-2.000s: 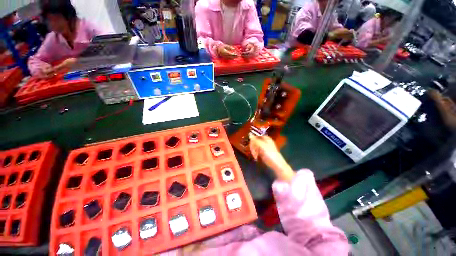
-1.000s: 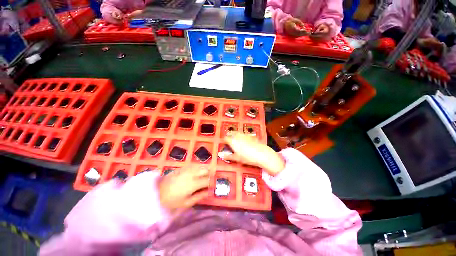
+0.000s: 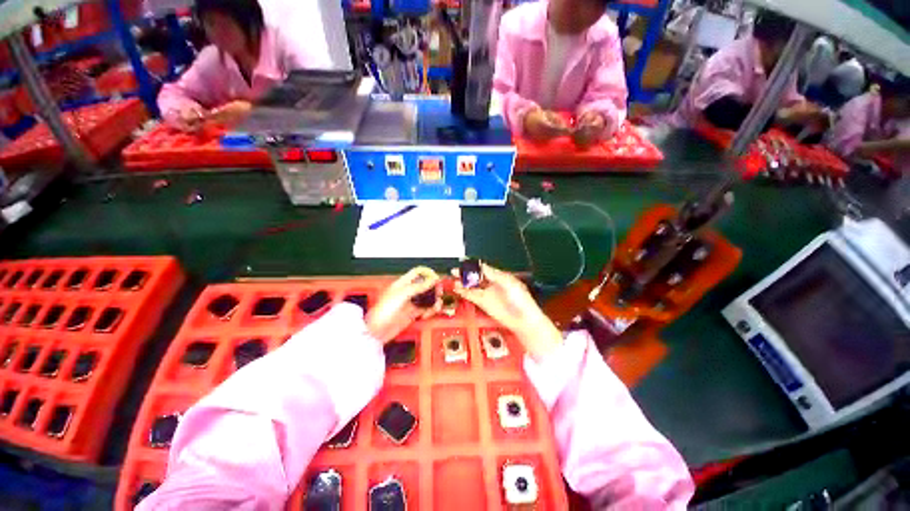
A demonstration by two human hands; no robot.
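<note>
My right hand point(image 3: 507, 304) pinches a small square watch body point(image 3: 470, 272) with a dark face, raised over the far edge of the orange-red parts tray point(image 3: 424, 439). My left hand point(image 3: 397, 304) is just left of it, fingers curled around another small dark watch body point(image 3: 425, 297), partly hidden by the fingers. The two hands are close but apart. Tray pockets on the left hold dark-faced bodies; the right-hand columns show silver-white backs with dark round centres. Two pockets in the second column from the right are empty. Sleeves hide part of the tray.
The orange press fixture point(image 3: 664, 264) stands right of the tray, with a white cable loop beside it. A monitor point(image 3: 823, 314) is far right. A blue control box point(image 3: 431, 177), paper sheet point(image 3: 409, 232) and pen lie ahead. Another filled tray point(image 3: 150, 344) is left. Workers in pink sit opposite.
Both hands have moved from the tray's near and middle rows to its far edge. Watch bodies have left two pockets, and one now shows in my right fingertips. The view has shifted.
</note>
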